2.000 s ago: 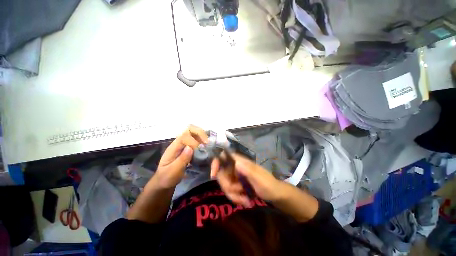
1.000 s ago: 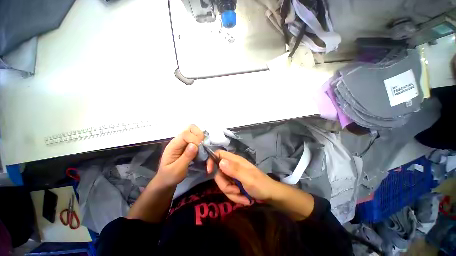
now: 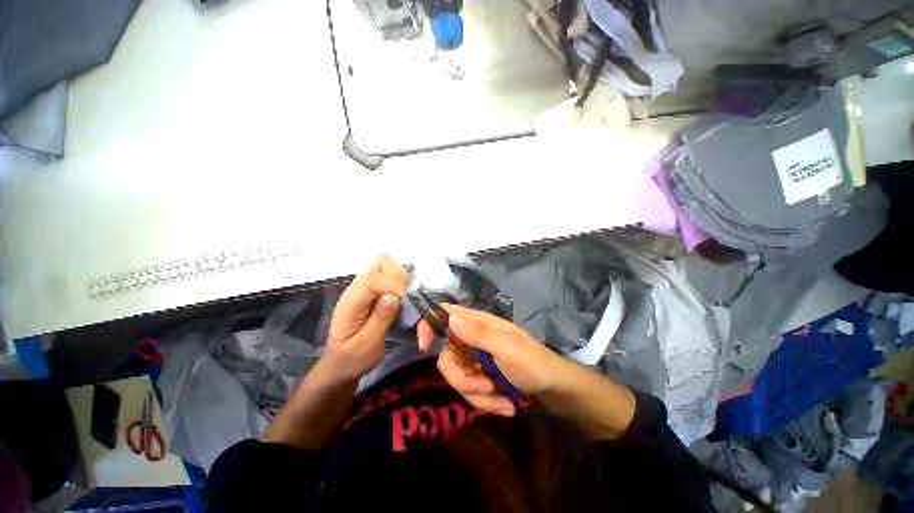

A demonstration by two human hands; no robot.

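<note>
My left hand (image 3: 366,316) pinches a small pale grey garment part (image 3: 434,278) at the table's front edge, above my lap. My right hand (image 3: 491,359) holds thread snips (image 3: 463,351) with an orange and dark blue handle. The snips' dark blades point up and left, with their tips at the part beside my left fingertips. Whether the blades are open or closed is too small to tell. Part of the piece is hidden behind my fingers.
White sewing table (image 3: 200,180) with the blue piece (image 3: 447,31) under the machine at the top. Scrap strips (image 3: 611,45) lie behind it. Stacked grey pieces (image 3: 747,180) lie at right, grey cloth (image 3: 601,301) below, a blue crate (image 3: 802,376) lower right, and red-handled scissors (image 3: 145,437) lower left.
The snips were blurred and farther from the part's edge two seconds ago; their blades now lie at my left fingertips. The orange handle shows more clearly. The view has shifted slightly.
</note>
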